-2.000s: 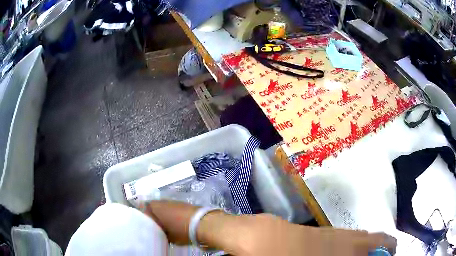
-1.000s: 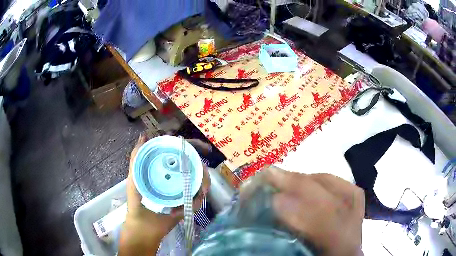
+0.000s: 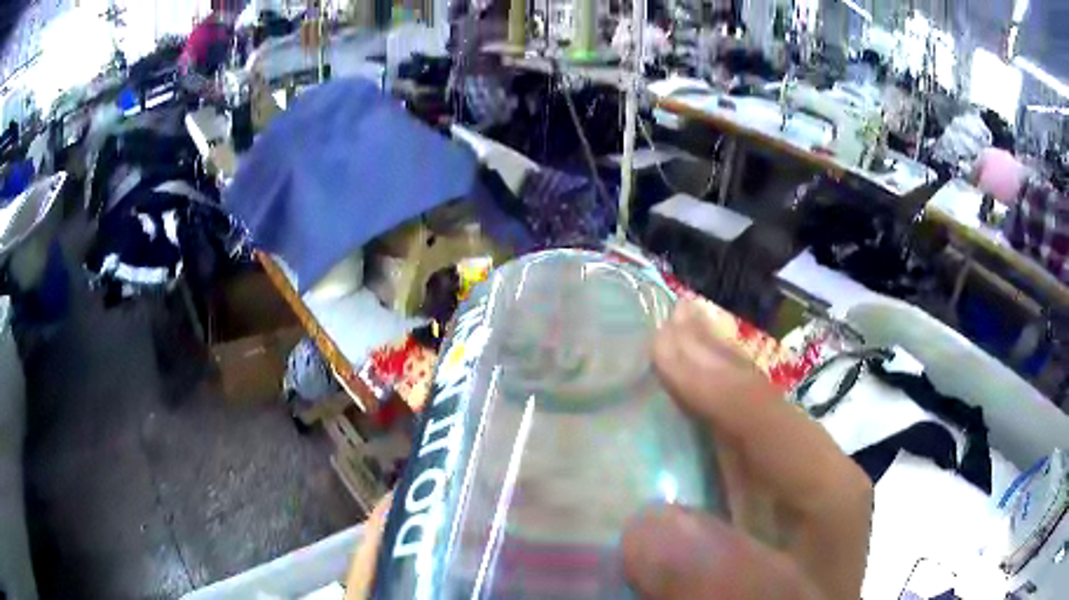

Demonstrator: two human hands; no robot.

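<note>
A clear bluish drink bottle with white lettering fills the lower middle, raised close to the camera with its base facing up and forward. My right hand is closed around its right side. A strip of skin, likely my left hand, shows at the bottle's lower left edge; most of it is hidden behind the bottle, so its grip cannot be made out. The mouth end of the bottle is out of the picture.
Behind the bottle lies the printed board, mostly covered. Black fabric pieces lie on the white table at the right. A blue cloth covers a machine ahead. The white bin's rim is at lower left. People sit among rows of stations behind.
The bottle has come up from the bottom edge to in front of the camera, in my right hand. The light-blue lid held in my left hand is out of sight. The view has tilted up.
</note>
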